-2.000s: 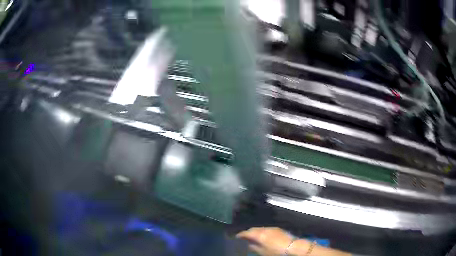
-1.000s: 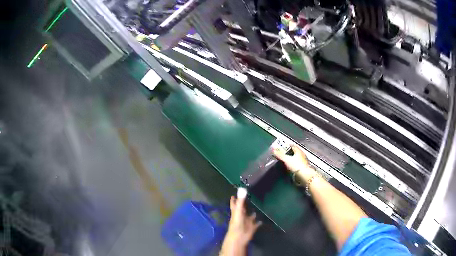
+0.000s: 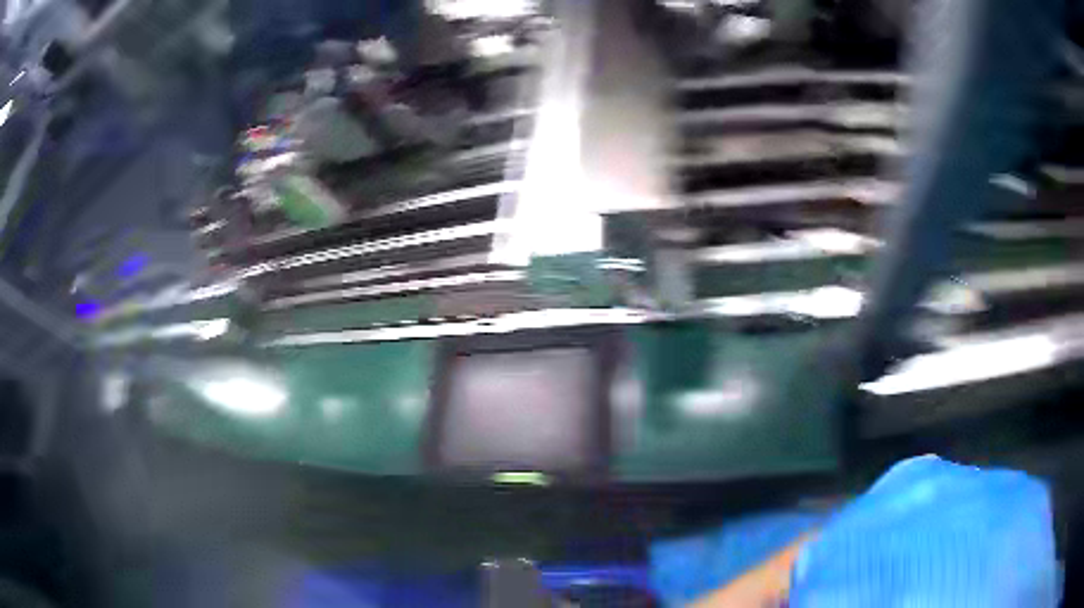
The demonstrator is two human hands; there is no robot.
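The frame is blurred. A shallow tray (image 3: 523,410) with a pale grey-looking inside and dark sides lies on the glossy green bench top (image 3: 333,410). A small greenish-yellow label shows on its front edge. Dark strips run along its left and right sides; whether they are rim or separate bars I cannot tell. My right arm, in a blue sleeve (image 3: 927,534), is at the lower right with a bit of bare forearm, cut off by the bottom edge. My right hand and my left hand are both out of the picture.
Silver rails (image 3: 392,255) run behind the bench top. A pale upright post (image 3: 559,143) stands behind the tray, and a dark blue-grey post (image 3: 939,178) rises at the right. Blurred machine parts are at upper left. Blue shapes and a small grey block (image 3: 511,584) show at the bottom edge.
The view has swung so the bench now runs level across. Both hands and the dark plate between them have left the picture. The tray has come into view at centre.
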